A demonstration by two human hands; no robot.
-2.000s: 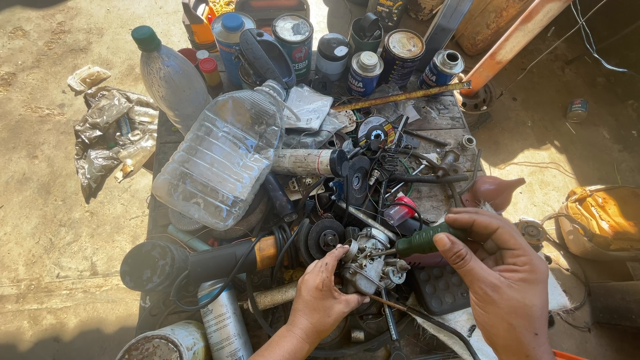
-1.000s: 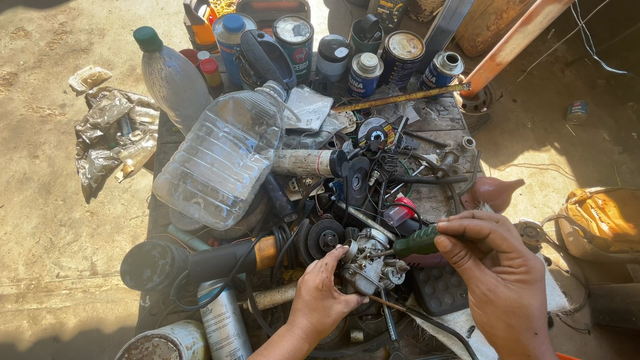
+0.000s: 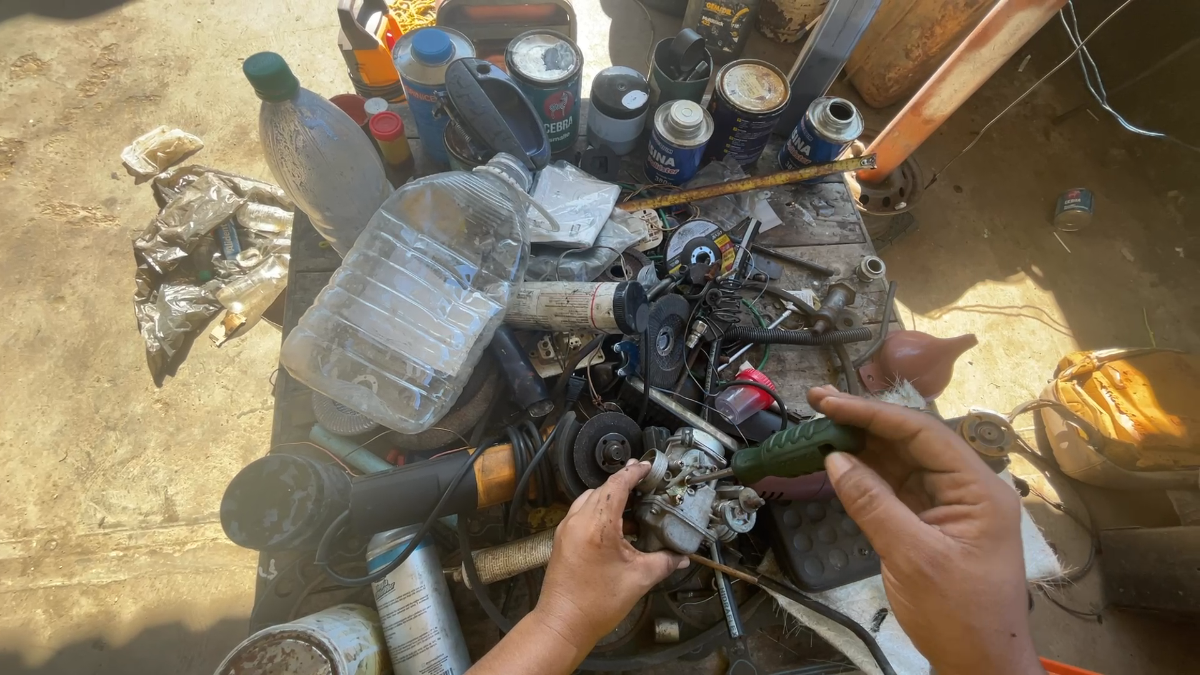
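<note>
A metal carburetor [image 3: 682,497] is gripped by my left hand [image 3: 605,553], fingers and thumb on its left and lower sides. My right hand [image 3: 923,511] holds the end of a screwdriver's dark green handle [image 3: 797,450] between thumb and fingers. The short shaft points left, and its tip meets the carburetor's body; the exact contact point is too small to tell. Left of the carburetor lies an angle grinder [image 3: 412,492] with a dark disc [image 3: 605,448]. A thin cable or hose [image 3: 787,592] runs from below the carburetor to the lower right.
The wooden table [image 3: 816,361] is cluttered. A large clear plastic jug [image 3: 412,300] lies at left, beside a green-capped bottle [image 3: 319,159]. Paint cans [image 3: 747,108] stand at the back, with a yellow measuring strip [image 3: 750,183] before them. A spray can [image 3: 419,600] lies at lower left.
The right hand's fingers have shifted and spread on the screwdriver handle. My left hand and the carburetor have hardly moved.
</note>
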